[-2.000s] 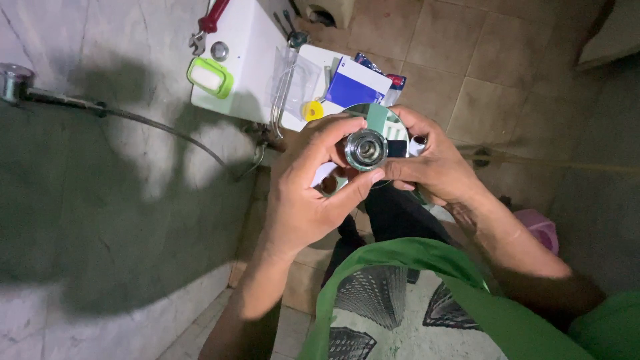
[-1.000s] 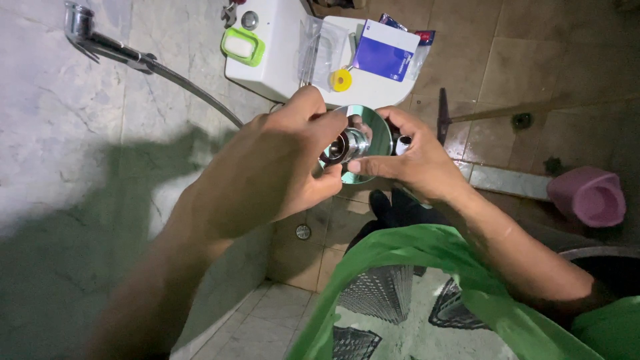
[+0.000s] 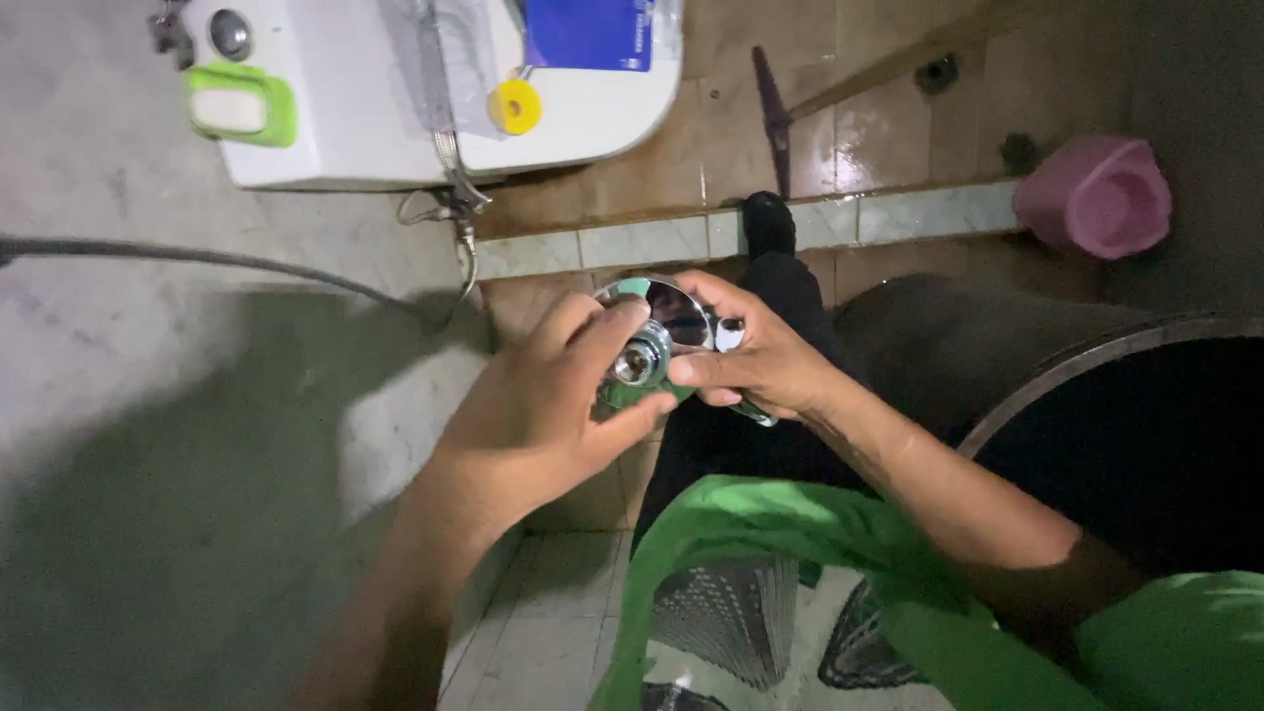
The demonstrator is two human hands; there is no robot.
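Observation:
A chrome plumbing fitting with a round mirror-like flange [image 3: 683, 314] is held between my two hands, above my lap. My left hand [image 3: 558, 380] has its fingers and thumb around the threaded collar [image 3: 637, 361] at the fitting's centre, whose open end faces up. With my right hand [image 3: 755, 355] I grip the flange's right side, thumb on its face. A small chrome outlet [image 3: 731, 333] shows between the fingers of that hand, and a chrome lever-like part [image 3: 758, 412] sticks out below. The fitting's underside is hidden.
A white sink [image 3: 346, 118] holds a soap in a green dish [image 3: 281, 109], yellow thread-seal tape [image 3: 515, 107], a blue package [image 3: 588, 35] and a braided hose [image 3: 446, 148]. A pink bucket [image 3: 1096, 197], a floor squeegee [image 3: 775, 118] and a large dark barrel [image 3: 1106, 365] are at the right.
Both hands keep hold of the fitting, and my left hand has shifted its fingers around the collar. The view has swung, bringing the barrel and bucket further into sight.

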